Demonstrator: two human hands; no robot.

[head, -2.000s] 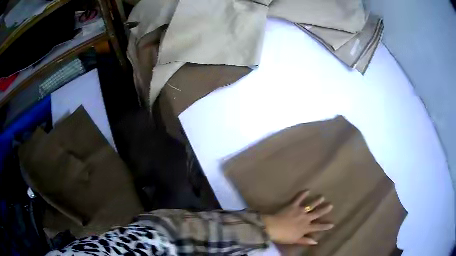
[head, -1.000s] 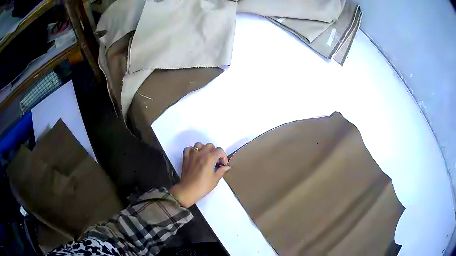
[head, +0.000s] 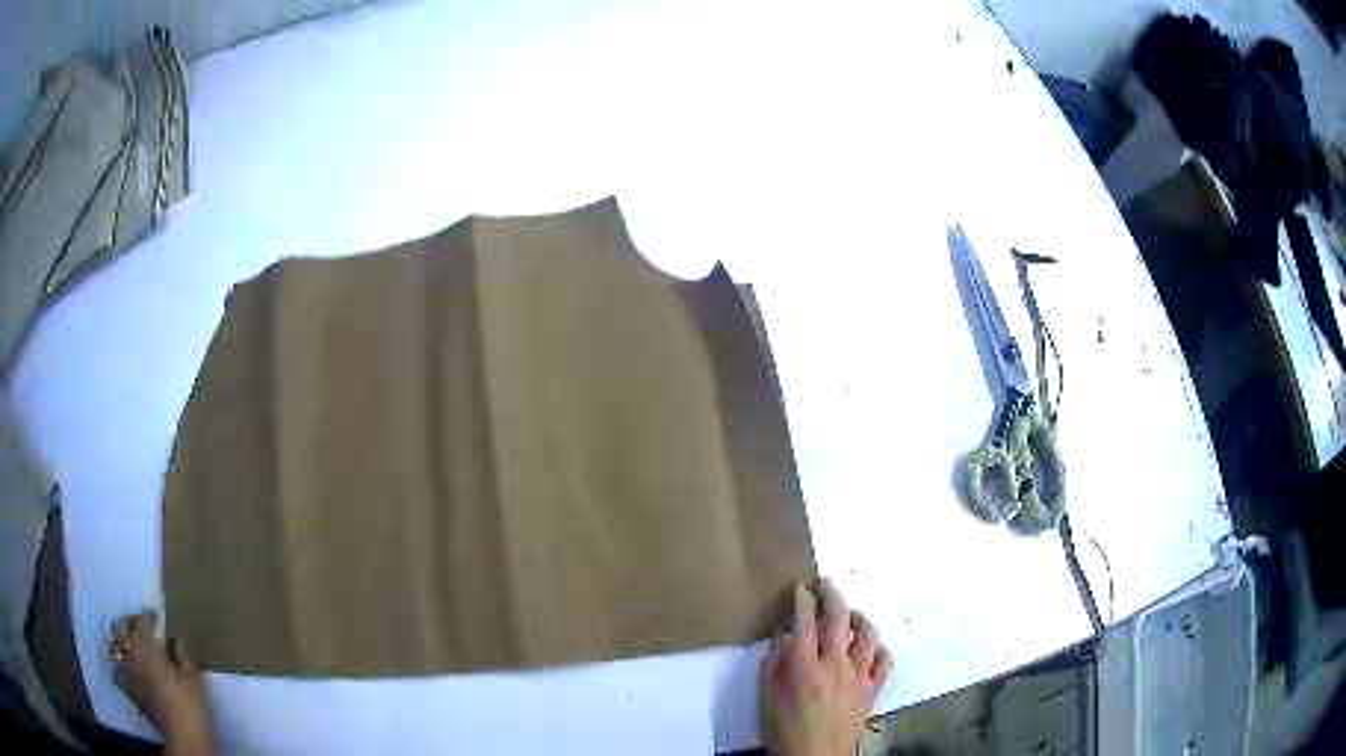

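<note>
A brown garment panel (head: 487,458) lies flat on the white tabletop, with soft vertical folds, a curved left edge and a notched upper right edge. My left hand (head: 157,677) is at its lower left corner, at the frame's lower left; whether the fingers pinch the cloth is unclear. My right hand (head: 824,665) is palm down at its lower right corner, fingertips on the cloth edge and slightly apart. Fabric shears (head: 1007,399) with cloth-wrapped handles lie to the right of the panel, blades pointing away, touched by neither hand.
Thin dark strips (head: 1041,332) lie beside the shears, with another near the table's edge. Layered beige pieces (head: 89,163) are at the upper left. More cloth hangs at the left edge. A grey crate (head: 1196,665) stands below the table at right. Dark cloth (head: 1247,133) is beyond the table.
The view has swung to the right, bringing in the shears and my right hand. My left hand was at the panel's upper corner; the panel now shows whole, turned in view, with a hand at each lower corner.
</note>
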